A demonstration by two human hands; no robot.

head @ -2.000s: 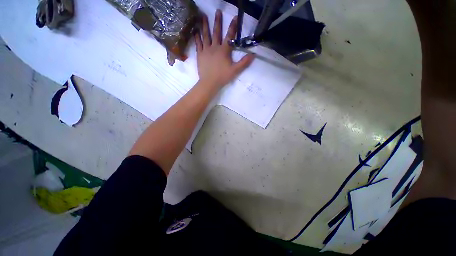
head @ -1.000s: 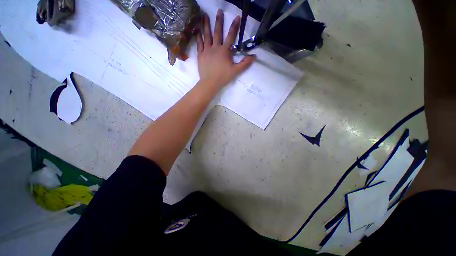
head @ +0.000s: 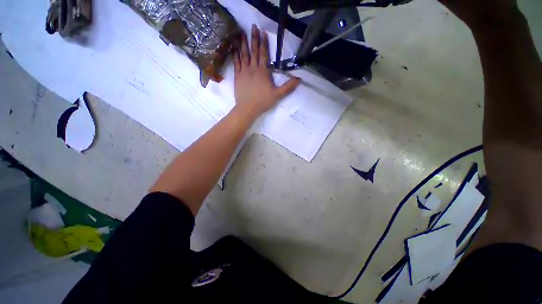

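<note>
My left hand (head: 255, 80) lies flat, fingers spread, on the white paper marker (head: 142, 77) over dark fabric. Its thumb points toward the cutting machine's narrow upright dark metal parts (head: 312, 35), which stand just right of the fingertips. The grey base plate (head: 352, 25) shows behind them. A dark fabric piece (head: 347, 58) lies right of the uprights. The motor housing is out of the picture. My right hand (head: 478, 9) is cut off by the top edge at the right; its fingers and whatever it holds are hidden. A wrapped weight (head: 199, 32) touches or nearly touches my left fingers.
A smaller wrapped lump (head: 72, 19) rests on the paper at upper left. A teardrop cut piece (head: 81, 127) and a dark sliver (head: 367, 171) lie on the cream table (head: 285, 208). A black cord (head: 383, 234) curves beside heaped offcuts (head: 431, 252). A yellow item (head: 65, 238) is at lower left.
The machine's uprights have shifted slightly left and down in the picture, as have the paper and my left hand. More of my right forearm and part of my right hand now show.
</note>
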